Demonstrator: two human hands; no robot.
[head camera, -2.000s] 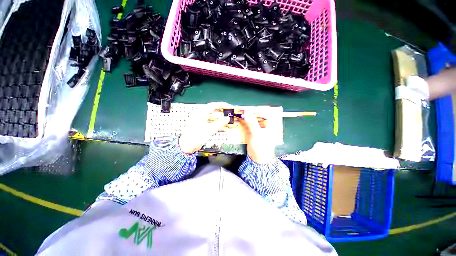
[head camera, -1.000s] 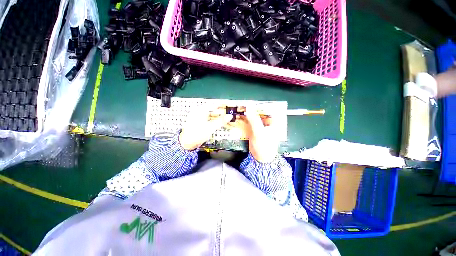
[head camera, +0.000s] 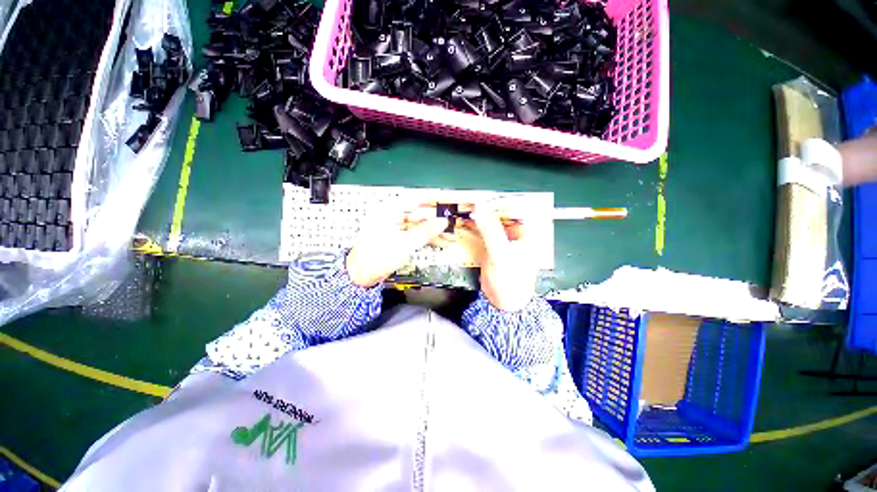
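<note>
A small black plastic part (head camera: 446, 216) is held in the fingertips of my left hand (head camera: 396, 243), over the white perforated board (head camera: 322, 226). My right hand (head camera: 496, 248) is closed on a slim pale hand tool (head camera: 591, 213) with an orange end, which points out to the right. The tool's working end is at the black part's right side; its tip is too small and hidden by fingers to make out. Both hands look overexposed.
A pink basket (head camera: 490, 137) of black parts stands behind the board. A loose pile of parts (head camera: 279, 67) lies left of it. A packed tray (head camera: 82, 125) in clear film is at left. A blue basket (head camera: 635, 384) is below right. Another person's hand (head camera: 859, 160) shows at far right.
The whole view has shifted slightly since the earliest frame. Both hands remain over the board with the black part and the tool. The tool's outer end points slightly differently.
</note>
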